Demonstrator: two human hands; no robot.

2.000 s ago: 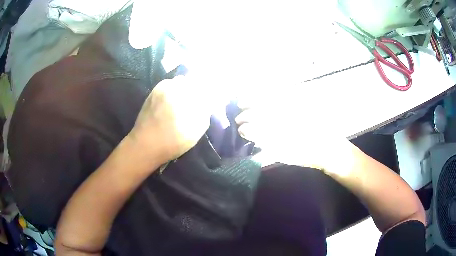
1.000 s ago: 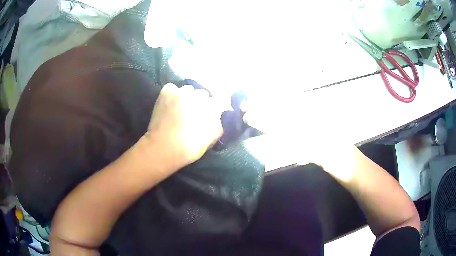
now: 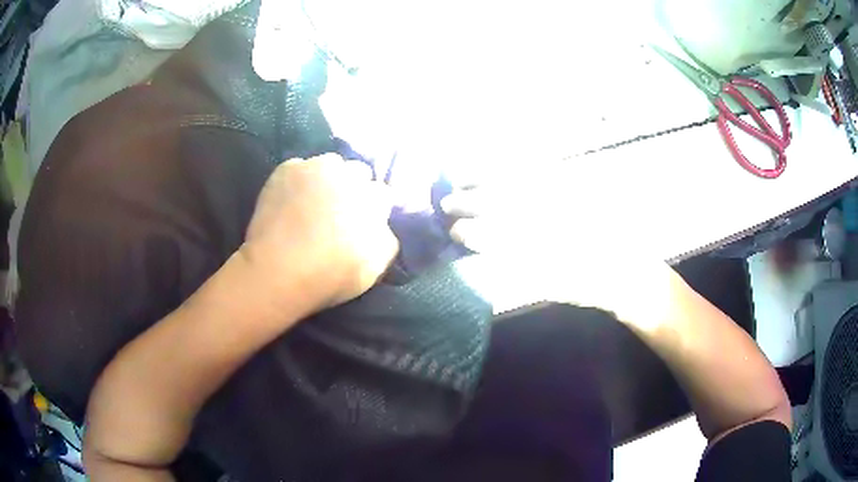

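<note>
A large dark garment spreads over the left of the table and down over its front edge. My left hand is closed on the garment's edge near the middle, back of the hand up. My right hand is just right of it, its fingertips pinching the same bluish-purple edge. Glare washes out most of my right hand. The short stretch of cloth between the hands is bunched. Red-handled scissors lie on the table at the upper right, apart from my hands.
Pale cloth is crumpled at the upper left. The white table is largely lost in glare. A pale green machine part with metal fittings stands at the upper right. A grey grille is at the lower right.
Both hands keep hold of the cloth and have shifted slightly. The pale line seen on the cloth below the hands two seconds ago no longer shows. The view has moved a little.
</note>
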